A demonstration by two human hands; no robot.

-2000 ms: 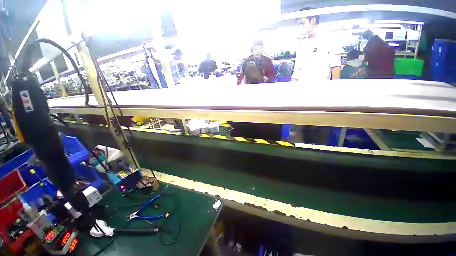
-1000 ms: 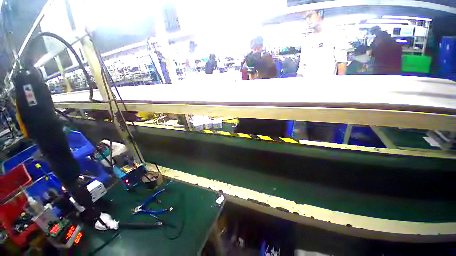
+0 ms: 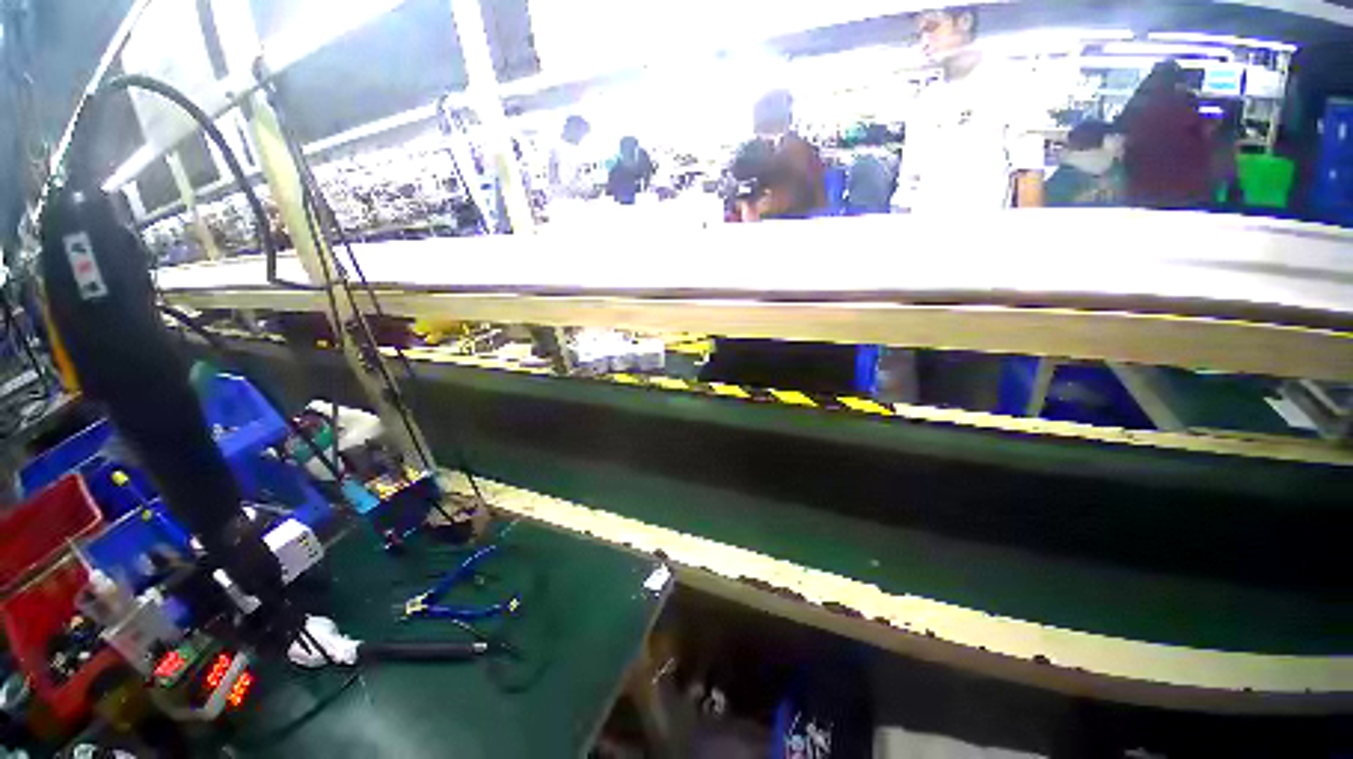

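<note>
Neither of my hands is in view. Nearest in front of me is the green bench top (image 3: 557, 653). Blue-handled cutters or pliers (image 3: 463, 605) lie open on it. A long black-handled tool, perhaps a soldering iron (image 3: 423, 650), lies beside them, with a bulky white piece (image 3: 322, 642) at its left end. A meter with glowing red digits (image 3: 220, 675) stands at the lower left. A white block with dark holes (image 3: 293, 549) is behind it.
A thick black hose (image 3: 141, 378) hangs at left before red bins (image 3: 45, 534) and blue bins (image 3: 238, 423). A blue box (image 3: 389, 512) stands by the post. A dark green conveyor (image 3: 831, 534) runs behind the bench, below a white shelf (image 3: 772, 260). Several people are beyond.
The view has shifted slightly, so the bench and its tools sit a little further right and the shelf a little higher. The tools keep their places on the bench.
</note>
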